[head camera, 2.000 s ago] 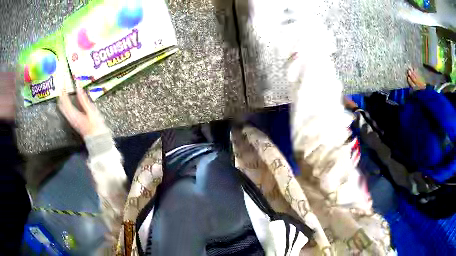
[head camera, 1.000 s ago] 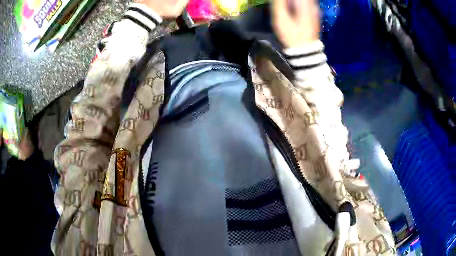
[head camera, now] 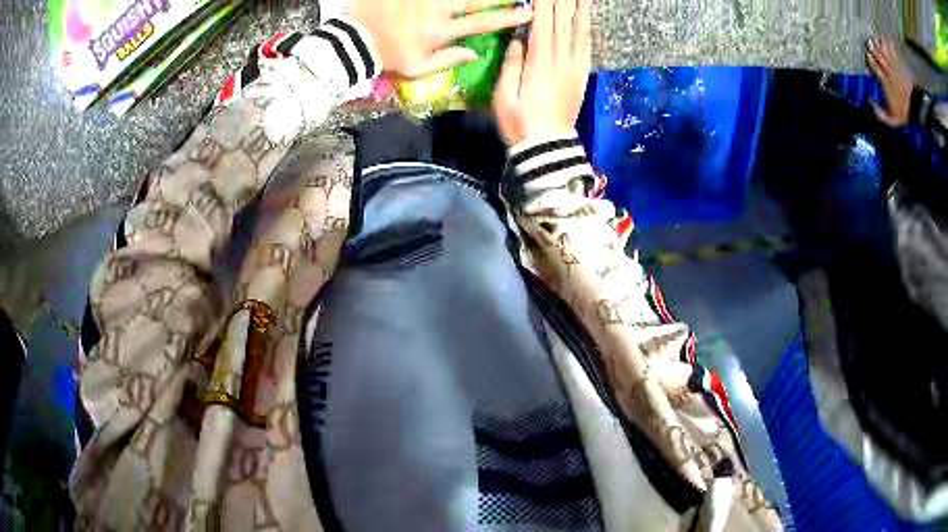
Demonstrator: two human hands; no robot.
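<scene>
A cluster of glossy squishy balls, pink, yellow and green [head camera: 480,69], lies at the table's front edge at top centre. My left hand [head camera: 418,37] reaches over the cluster from the left, fingers stretched right and thumb along its near side. My right hand [head camera: 547,81] stands flat against the cluster's right side, fingers straight and pointing away from me. The two hands meet at the fingertips and hold the balls between them. The hands hide part of the balls, and the top edge cuts the view off.
Printed "SQUISHY BALLS" boxes [head camera: 127,40] lie on the speckled grey tabletop [head camera: 686,33] at upper left. A smooth blue bin [head camera: 674,145] stands below the table edge to the right. Another person's hand [head camera: 890,81] rests at the table at far right. Blue ribbed crates [head camera: 795,436] are lower right.
Two seconds ago my left hand was at the boxes. One second ago both hands were apart near the balls. Now they have come together around the cluster, and the green ball shows.
</scene>
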